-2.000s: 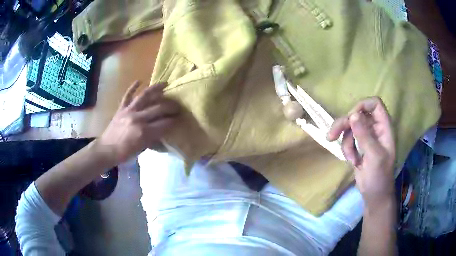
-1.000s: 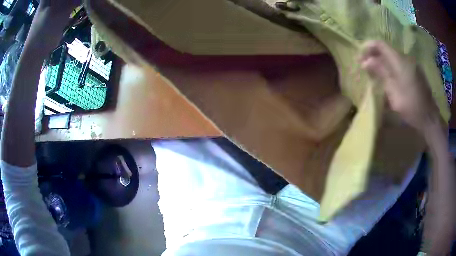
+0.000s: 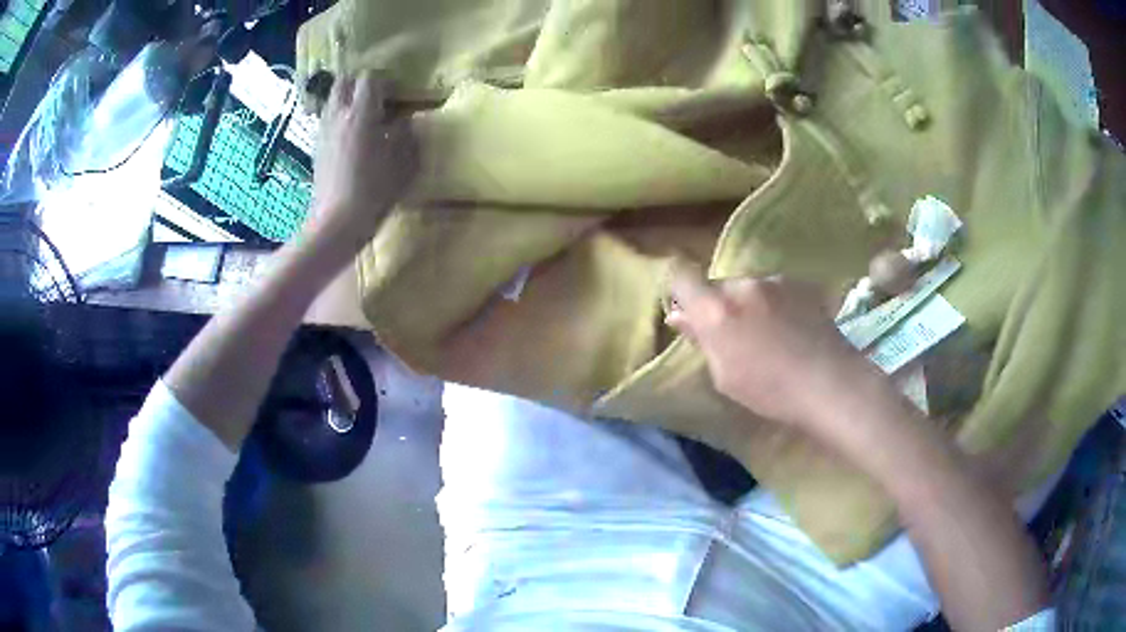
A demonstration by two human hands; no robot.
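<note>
The yellow jacket (image 3: 494, 161) lies over the table and partly on my lap, its front partly opened, with toggles near the top. A small white care label (image 3: 517, 283) shows inside. My left hand (image 3: 364, 154) grips the jacket by its upper left part, near a dark button. My right hand (image 3: 753, 340) holds the jacket's front edge in its fingers. White hang tags (image 3: 908, 324) and a wooden bead (image 3: 890, 270) with a pale end lie on the jacket to the right of my right hand.
A green-gridded black box (image 3: 229, 167) stands at the left beyond my left arm, with clear plastic (image 3: 93, 130) beside it. A round black object (image 3: 315, 401) is below the table edge (image 3: 185, 294). White paper (image 3: 1059, 56) shows at the far right.
The jacket was lifted and swung, and now lies lower with its left part folded over. My left hand has come down from the top left. My right hand has moved left, leaving the tags uncovered.
</note>
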